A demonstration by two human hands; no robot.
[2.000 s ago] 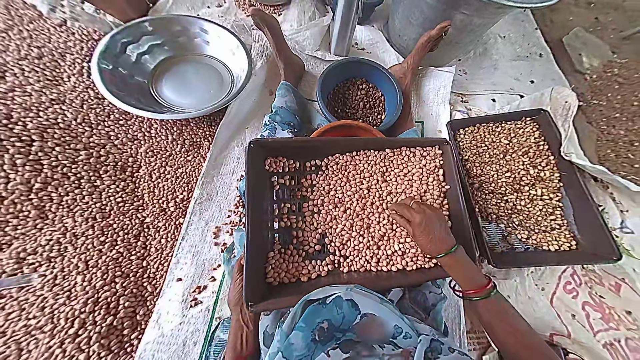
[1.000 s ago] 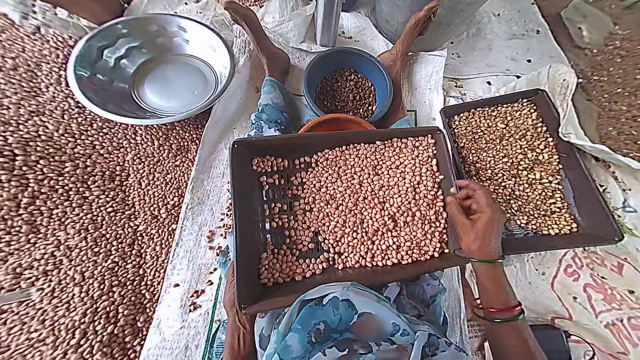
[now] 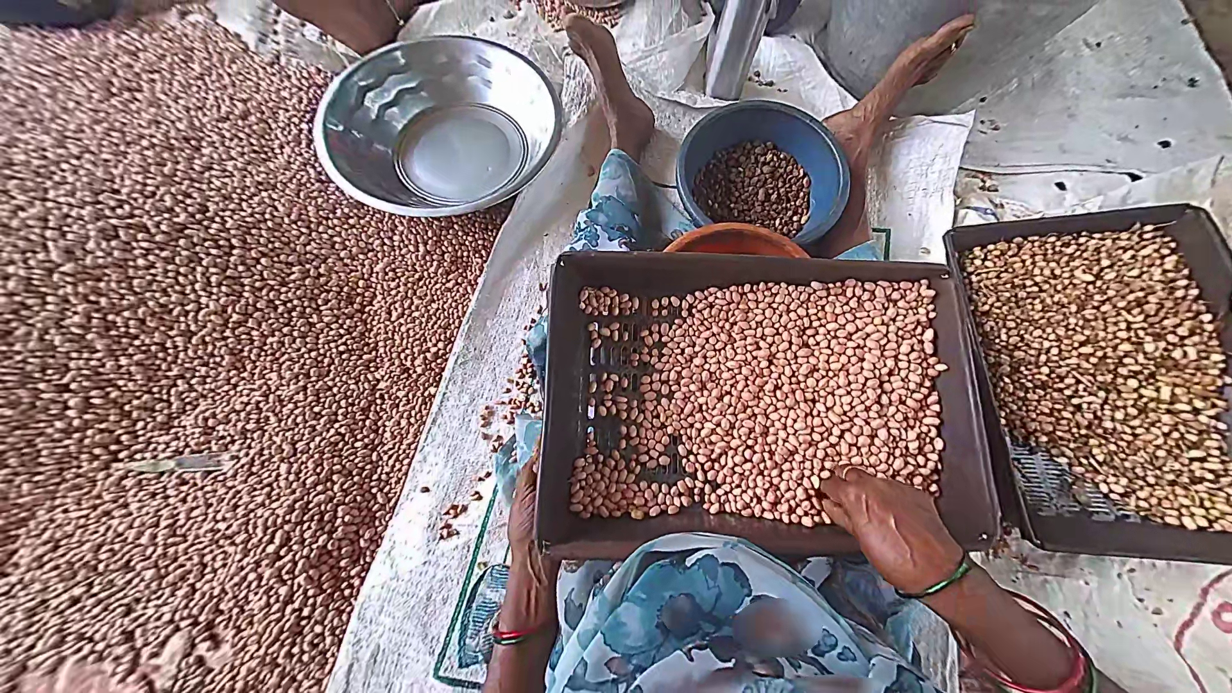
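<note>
A dark plastic tray [image 3: 972, 443] with a slotted base lies across my lap, with pinkish shelled nuts, which look like peanuts [image 3: 799, 385], spread over most of it. My left hand [image 3: 525, 510] grips the tray's left side near the front corner, its fingers partly hidden below the rim. My right hand [image 3: 890, 525] is at the tray's front right, fingertips bent together on the nuts; whether a nut is between them cannot be told. Beyond the tray stand an orange bowl [image 3: 736, 239], mostly hidden, and a blue bowl [image 3: 833, 173] of darker brown pieces.
A second dark tray [image 3: 1136, 549] of yellowish-brown pieces lies at the right. A large heap of nuts [image 3: 212, 318] covers the left, with a steel basin [image 3: 438, 125] at its edge. A metal cylinder [image 3: 736, 48] stands beyond the bowls. Part of another person [image 3: 361, 19] shows at the top.
My right hand has gone from the nuts to the tray's right rim and back to the nuts, now nearer the front edge. My left hand stays at the tray's left side.
</note>
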